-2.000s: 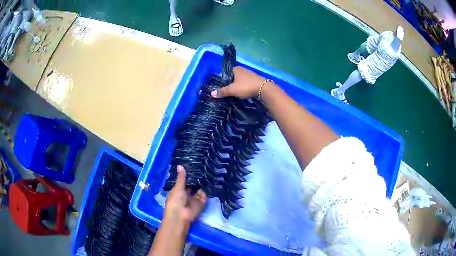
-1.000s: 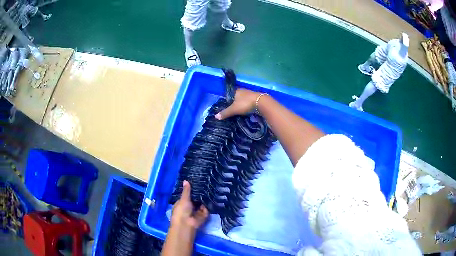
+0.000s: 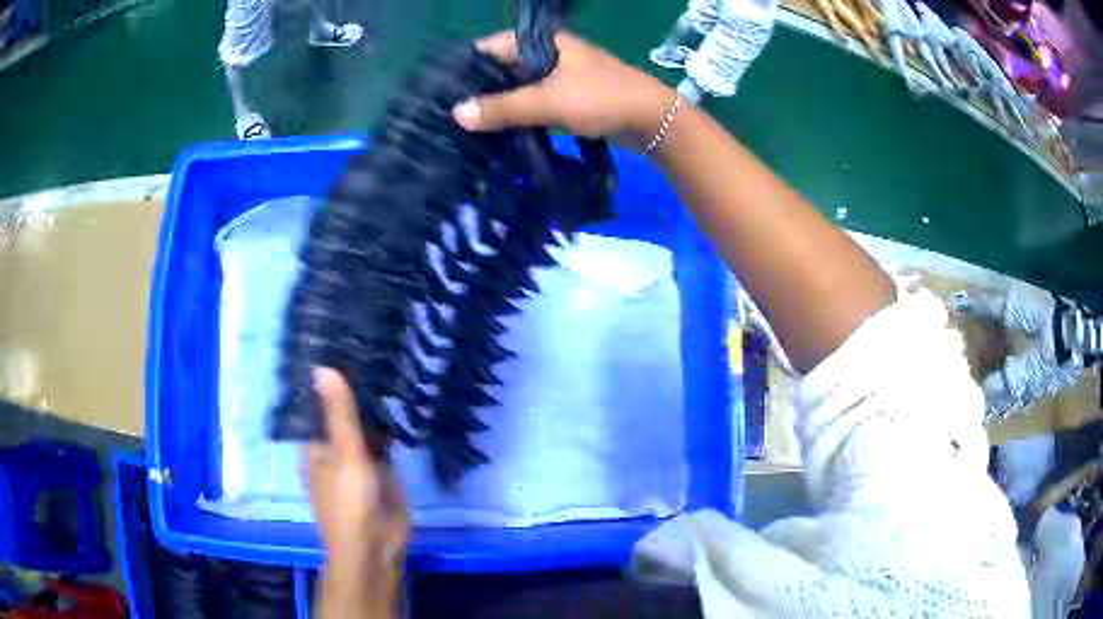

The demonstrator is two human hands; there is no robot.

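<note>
A long stack of black waist sashes (image 3: 363,260) with wavy tails is held between my two hands over the blue parts bin (image 3: 714,411). The stack is blurred and looks raised above the white liner sheet (image 3: 581,387). My right hand (image 3: 569,91) grips the upper end of the stack, with some black parts standing up beyond the fingers. My left hand (image 3: 351,478) holds the lower end, thumb on the near side; its other fingers are mostly hidden.
A green conveyor belt (image 3: 121,109) runs behind the bin and carries white-clothed lower bodies (image 3: 732,42). The tan bench (image 3: 73,302) lies left. Below left are another blue bin with black parts (image 3: 224,586) and a blue stool (image 3: 55,502). More pale figure parts (image 3: 1028,339) lie right.
Both hands have lifted the stack of sashes off the liner, which now shows bare on both sides of it. The view has shifted, so the bin appears further left.
</note>
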